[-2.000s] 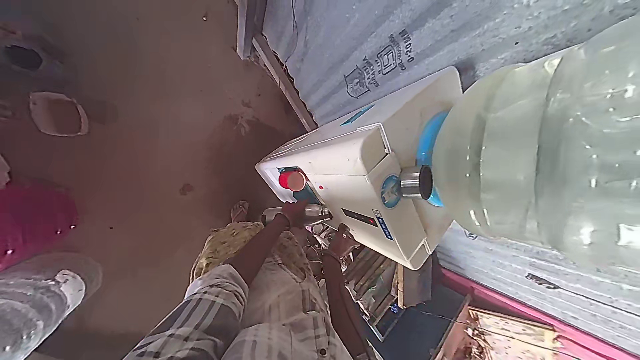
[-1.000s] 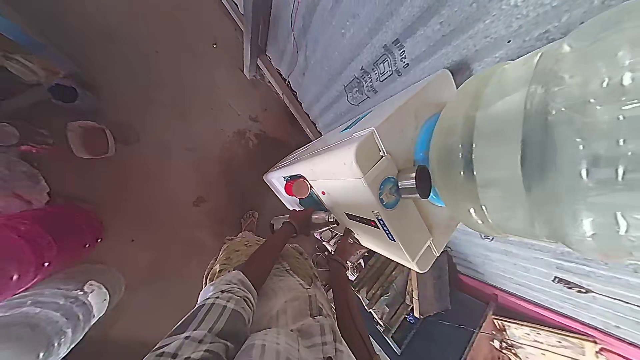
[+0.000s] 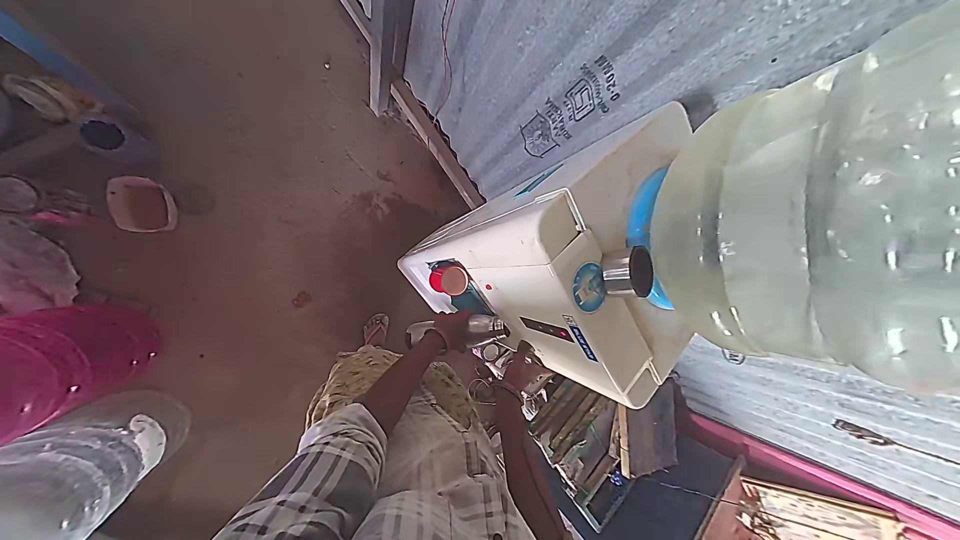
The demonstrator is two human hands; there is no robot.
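Observation:
My left hand (image 3: 453, 330) is closed around a shiny metal bottle (image 3: 486, 328), whose mouth end is at the front of a cream water dispenser (image 3: 517, 247). My right hand (image 3: 519, 373) is by the dispenser's lower front corner, close to its taps; its fingers are partly hidden, and whether they press or grip anything cannot be told. A large clear water jug (image 3: 780, 225) sits on the dispenser in a blue collar. A steel tumbler (image 3: 628, 271) stands on the dispenser beside the jug. Red and tan cups (image 3: 454, 280) rest in the dispenser's recess.
A corrugated metal wall (image 3: 517, 67) runs behind the dispenser. Wooden slats (image 3: 562, 420) and a board (image 3: 651, 435) lie at lower right. To the left are a pink water container (image 3: 67, 360), a clear one (image 3: 97, 457) and a small square tub (image 3: 141, 204) on the floor.
The view has shifted, showing more of the floor items at left. My left hand stays on the metal bottle by the dispenser; my right hand remains near the dispenser's front.

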